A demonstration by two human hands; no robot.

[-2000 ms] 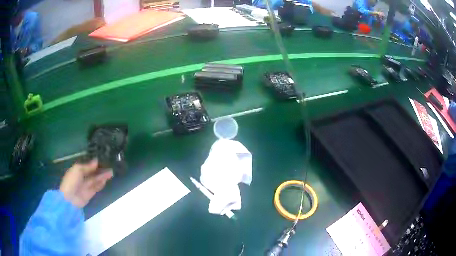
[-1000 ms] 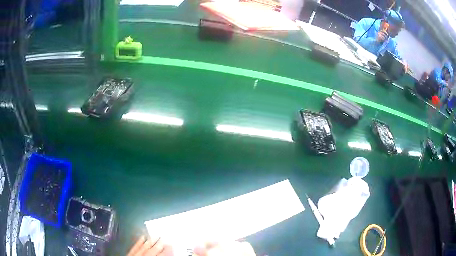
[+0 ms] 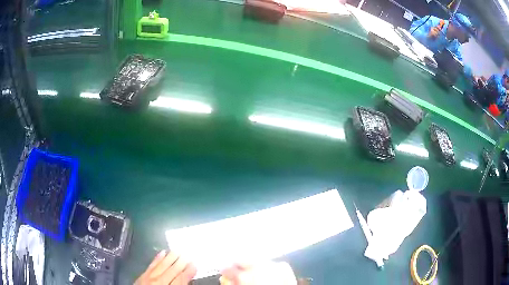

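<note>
My left hand (image 3: 167,270) is at the bottom edge, partly cut off, on the lower left of a white strip (image 3: 268,228). My right hand (image 3: 257,275) is beside it, overexposed and cut off by the bottom edge. A small part of a dark object (image 3: 205,280) shows between the two hands, its rest cut off below. A black and grey rear housing (image 3: 100,228) with a round ring lies to the left of my hands.
A blue parts bin (image 3: 71,197) stands at the left. Board housings (image 3: 134,80) (image 3: 374,133) lie on the green bench behind. A white bottle (image 3: 396,222), tape roll (image 3: 413,267) and black tray (image 3: 474,239) are at right. A person in blue (image 3: 427,28) is at the upper right.
The view has swung left since the first frame. My left hand was holding a dark unit above the bench and is now at the bottom edge. My right hand has come into view.
</note>
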